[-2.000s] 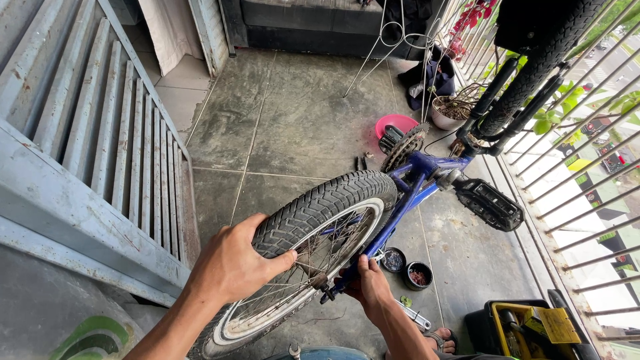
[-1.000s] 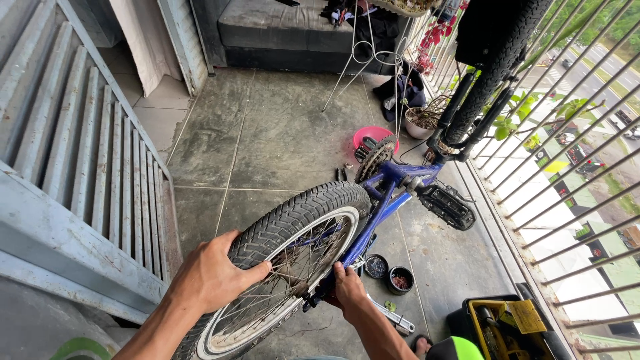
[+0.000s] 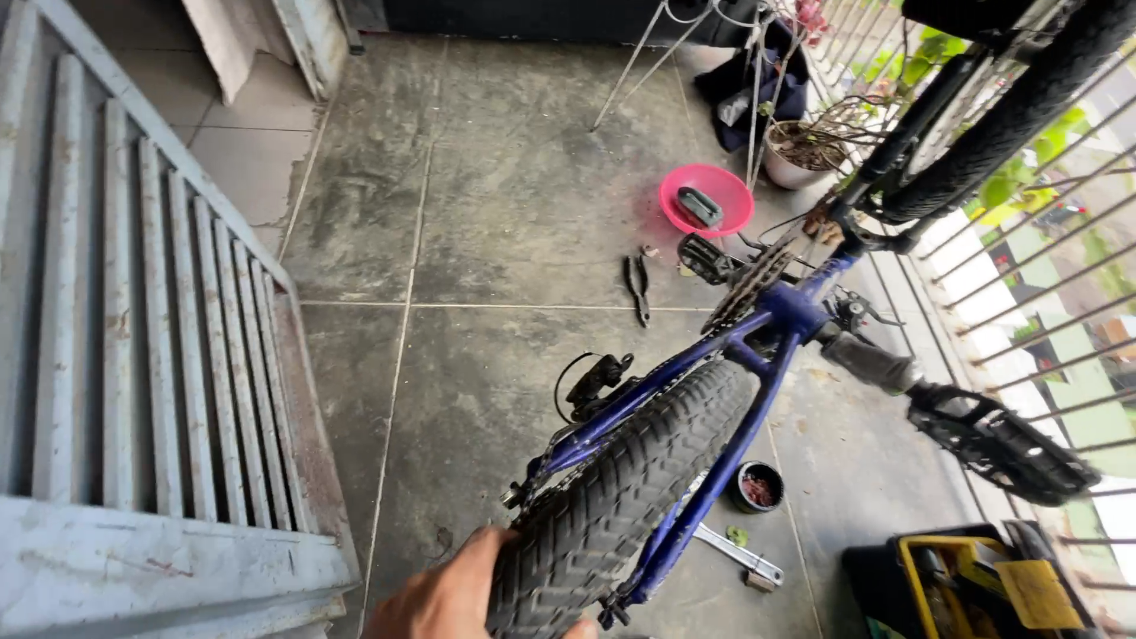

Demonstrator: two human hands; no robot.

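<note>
My left hand [image 3: 448,590] grips the knobbly rear tire [image 3: 612,497] at the bottom of the view, with a fingertip showing on the tire's far side. The wheel stands between the blue rear stays of an upturned bicycle frame [image 3: 794,311]. A rear derailleur [image 3: 596,383] sits left of the stays, and an axle end [image 3: 512,495] shows near my left hand. Ahead are the chainring [image 3: 754,282], one pedal [image 3: 706,257] on the left and another pedal [image 3: 1003,444] on the right. My right hand is out of view.
Pliers [image 3: 637,288] and a pink bowl [image 3: 707,200] lie on the floor ahead. Right of the wheel are a small black tub [image 3: 757,487], an adjustable wrench [image 3: 737,555] and an open toolbox [image 3: 914,568]. A louvered metal door [image 3: 169,337] stands left, railings right.
The rear wheel, earlier tilted out beside the stays, now stands between them. My right hand, earlier at the frame near the wheel's hub, has left the view. The view has shifted closer.
</note>
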